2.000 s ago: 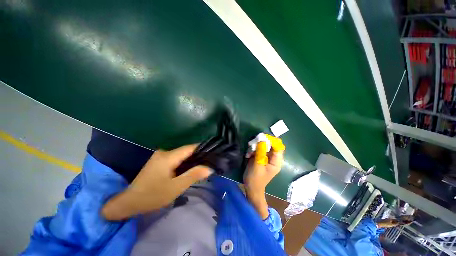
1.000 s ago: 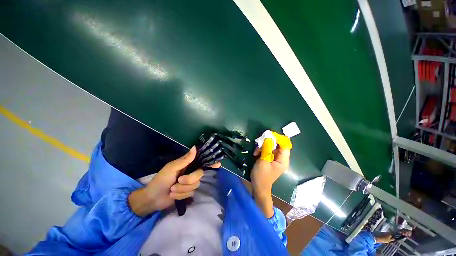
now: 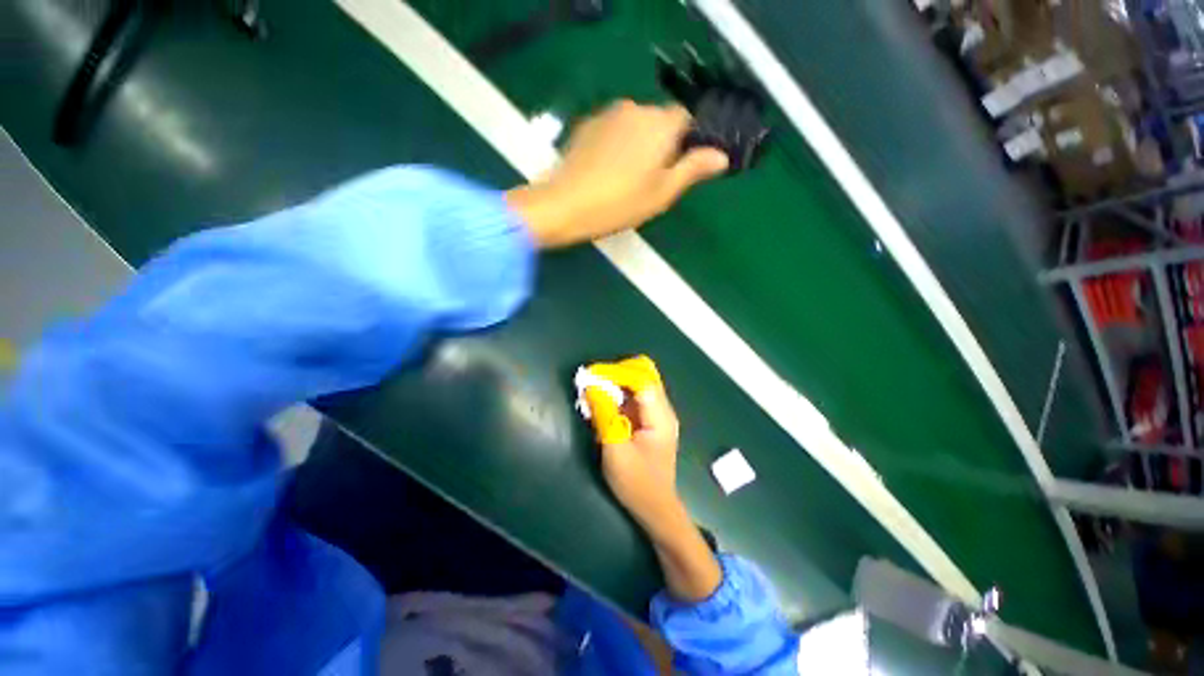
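My left hand point(image 3: 627, 165) is stretched out over the bright green belt. Its fingers are at a bunch of black watches point(image 3: 724, 116), blurred, with straps spread towards the top of the picture. The fingertips are partly hidden behind the bunch. My right hand point(image 3: 643, 429) is over the dark green bench, with yellow-orange coverings on thumb and fingers. It pinches a white crumpled wipe point(image 3: 590, 392) between the fingertips. A small white square wipe point(image 3: 733, 472) lies on the bench to the right of my right hand.
A black strap point(image 3: 90, 82) lies at the bench's upper left, with another dark piece near it. White rails point(image 3: 687, 310) edge the belt. A grey dispenser point(image 3: 904, 604) and a silvery packet point(image 3: 836, 650) are at lower right. Shelves with cartons point(image 3: 1063, 112) stand behind.
My left hand has moved from in front of my body, up and out over the belt with the black bunch. My right hand still pinches the wipe. The view has shifted.
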